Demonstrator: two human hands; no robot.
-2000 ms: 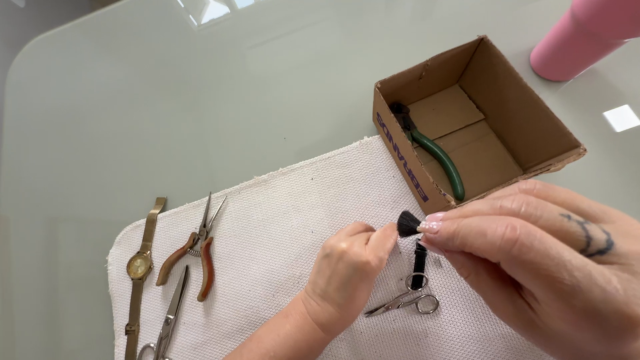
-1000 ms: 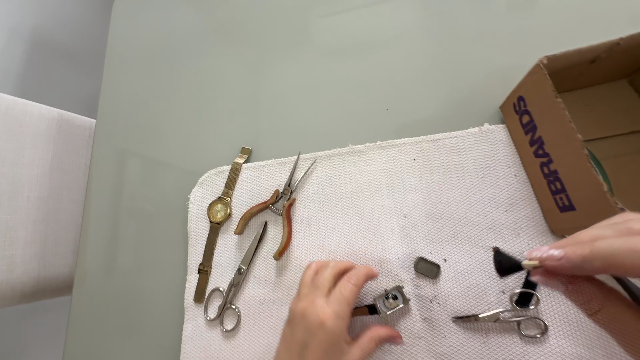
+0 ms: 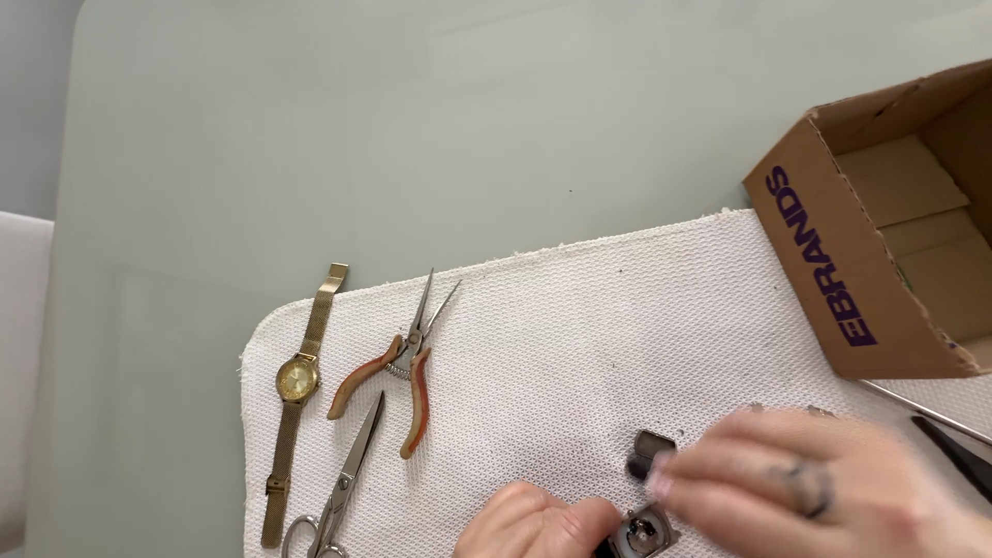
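My left hand (image 3: 539,523) holds an opened watch case (image 3: 643,535) by its side at the bottom of the view, its inner movement facing up. Just right of it, my right hand (image 3: 790,480) is blurred, with a small dark-bristled brush (image 3: 640,465) at its fingertips, over the case. A small metal case back (image 3: 655,443) lies on the white cloth beside the bristles. To the left rest a gold mesh-band watch (image 3: 297,378), needle-nose pliers (image 3: 415,349) with orange and tan handles, and metal scissors (image 3: 345,480).
A cardboard box (image 3: 821,263) with printed lettering stands at the right, on the edge of the white textured cloth (image 3: 542,325). Below it lie a thin metal rod (image 3: 922,407) and a black pointed tool (image 3: 949,453). The glass-like tabletop (image 3: 387,139) extends beyond the cloth.
My left hand has closed on the watch case, which lay beside its spread fingers a second ago. The brush in my right hand has moved left to the case. The view has shifted.
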